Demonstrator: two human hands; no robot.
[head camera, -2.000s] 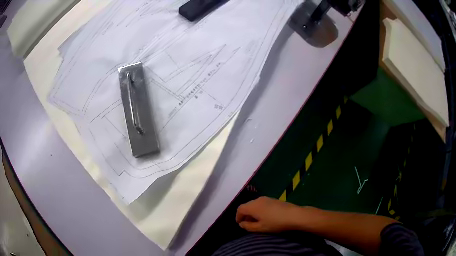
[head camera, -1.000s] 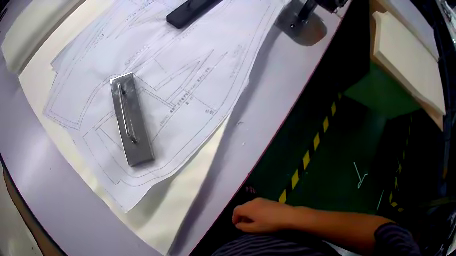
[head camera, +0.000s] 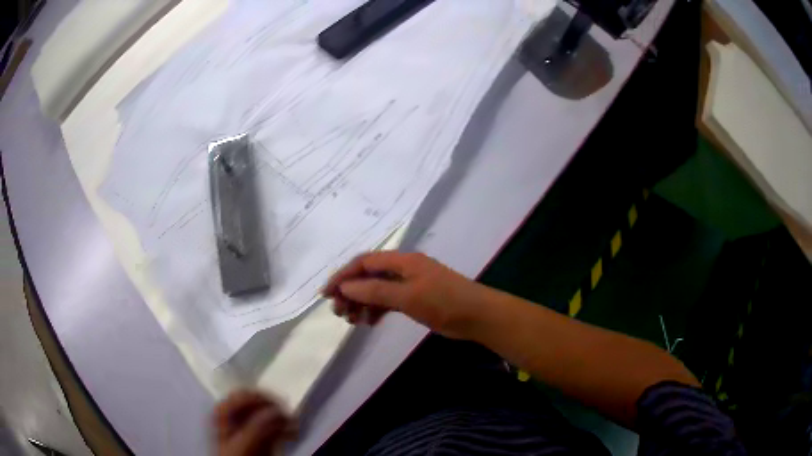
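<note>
A paper marker (head camera: 294, 98) lies on the cream fabric lay (head camera: 307, 356). A steel weight (head camera: 239, 218) with a thin rod handle rests on the marker. My right hand (head camera: 378, 287) is over the marker's near right edge, fingers curled; whether it pinches the paper or fabric cannot be told. My left hand (head camera: 254, 426) is blurred at the near corner of the fabric, cut off by the bottom edge; its grip cannot be told.
A black weight (head camera: 365, 28) lies on the marker at the back. The base plate (head camera: 567, 67) of the cutting machine stands at the table's right edge. A board with cream pieces (head camera: 761, 125) is at the right. Striped tape (head camera: 616, 244) crosses the green floor.
My right hand has moved from beside my body, left and up over the marker's edge. My left hand has come into view at the bottom. The scene has shifted slightly with my head.
</note>
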